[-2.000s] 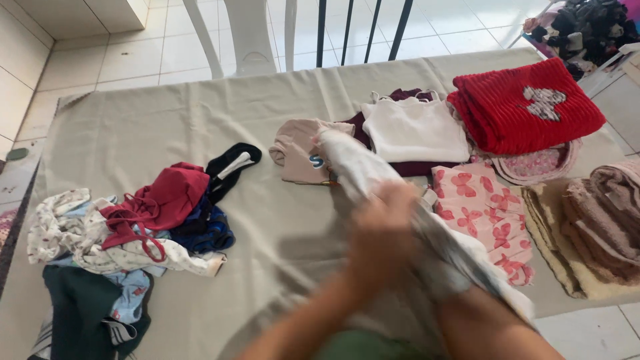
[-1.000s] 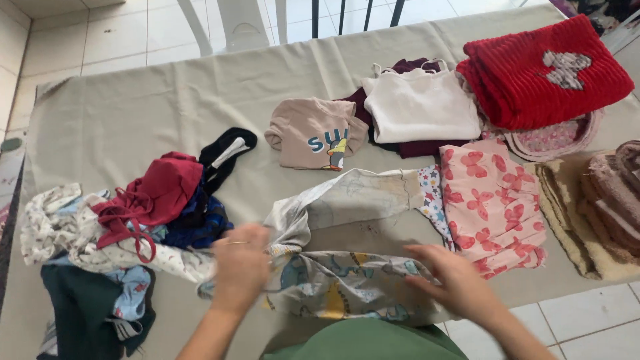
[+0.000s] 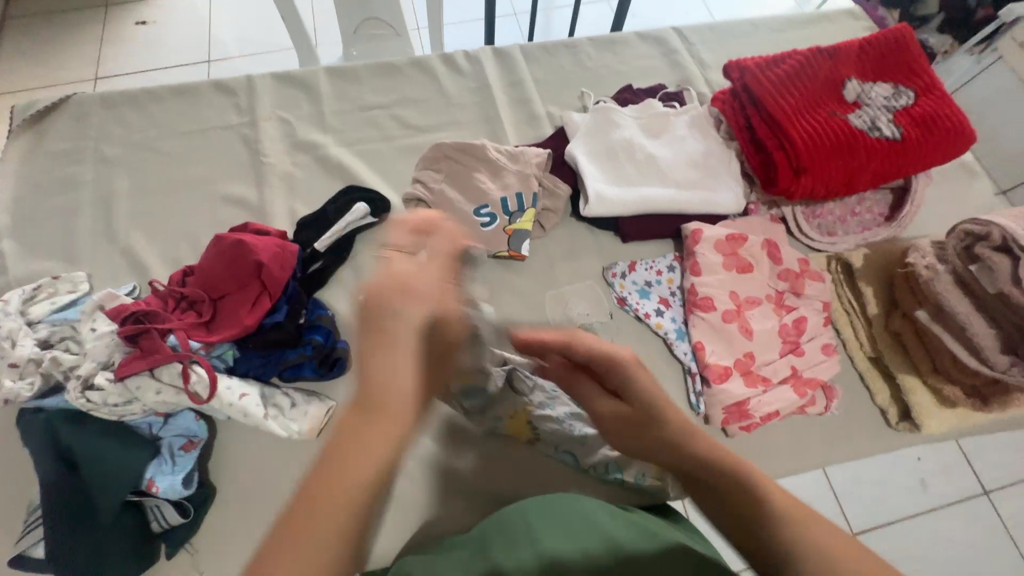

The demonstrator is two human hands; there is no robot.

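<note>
A pale printed cloth garment (image 3: pixel 552 416) lies bunched near the table's front edge, between my hands. My left hand (image 3: pixel 416 304), blurred by motion, is closed on its raised upper end. My right hand (image 3: pixel 608 384) rests over the garment's right part with fingers partly spread; whether it grips the fabric is unclear. Just beyond is a folded beige shirt (image 3: pixel 484 192) with lettering and a penguin print. To the right lie a star-print cloth (image 3: pixel 656 308) and a folded pink butterfly-print cloth (image 3: pixel 756 320).
Rumpled clothes, including a dark red garment (image 3: pixel 240 264) and a dark green one (image 3: pixel 88 488), lie at left. A white top (image 3: pixel 656 160), a folded red blanket (image 3: pixel 848 112) and brown towels (image 3: pixel 960 312) are at right. A white chair (image 3: pixel 372 28) stands beyond the tablecloth (image 3: pixel 200 152).
The pale garment was spread wider between both hands a second ago; now it is more bunched. My left hand has moved up and to the right with its end. The star-print cloth shows more.
</note>
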